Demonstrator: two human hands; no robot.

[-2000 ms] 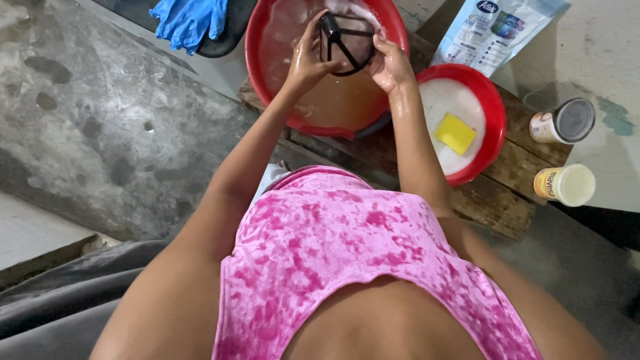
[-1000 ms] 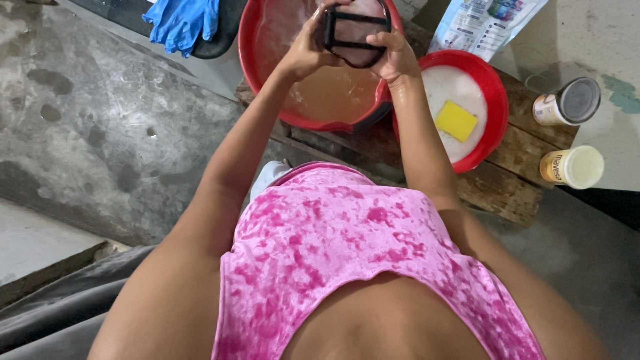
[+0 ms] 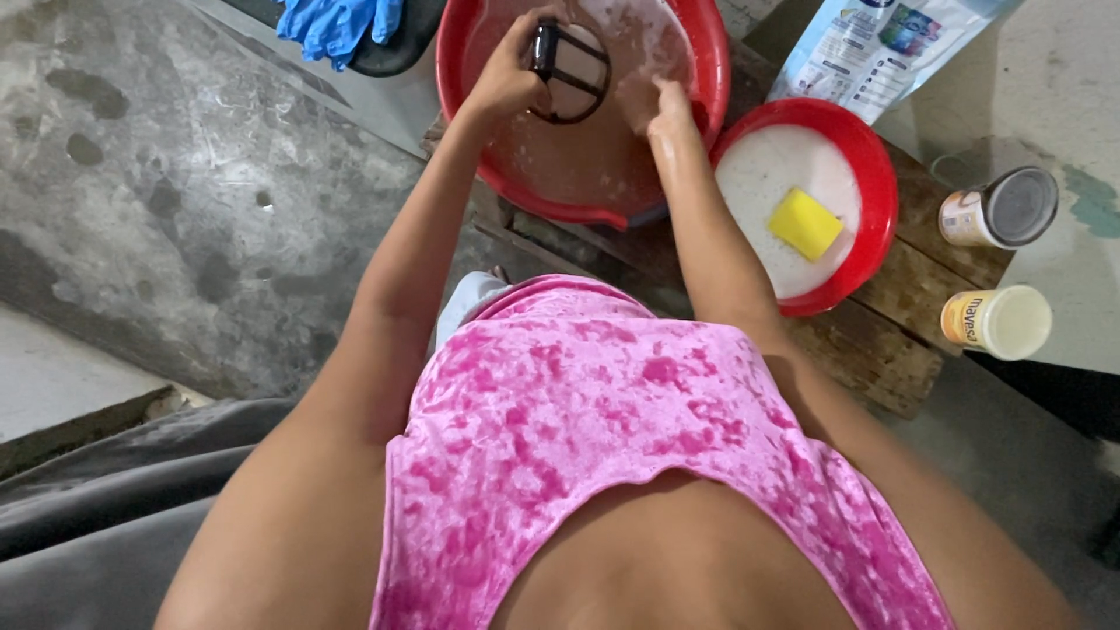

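My left hand [image 3: 510, 74] grips a black plastic frame with a ring and crossbars [image 3: 570, 77], perhaps a filter basket, above the cloudy water of a large red basin [image 3: 715, 52]. To its right, my right hand [image 3: 669, 109] is partly in that water with its fingers under the surface, so whether it holds anything is hidden. A smaller red bowl [image 3: 878, 210] of suds stands right of the basin, with a yellow sponge [image 3: 805, 224] in it.
Blue gloves [image 3: 339, 28] hang over a dark container's edge at upper left. A detergent pouch [image 3: 875, 61] lies behind the small bowl. A lidded can [image 3: 997, 208] and a Mavesa tub [image 3: 996, 322] stand right. Wooden planks [image 3: 875, 354] support the bowl.
Both hands were on the black frame earlier. My right hand has let go of it and moved down into the water, while my left hand still holds the frame, now turned differently.
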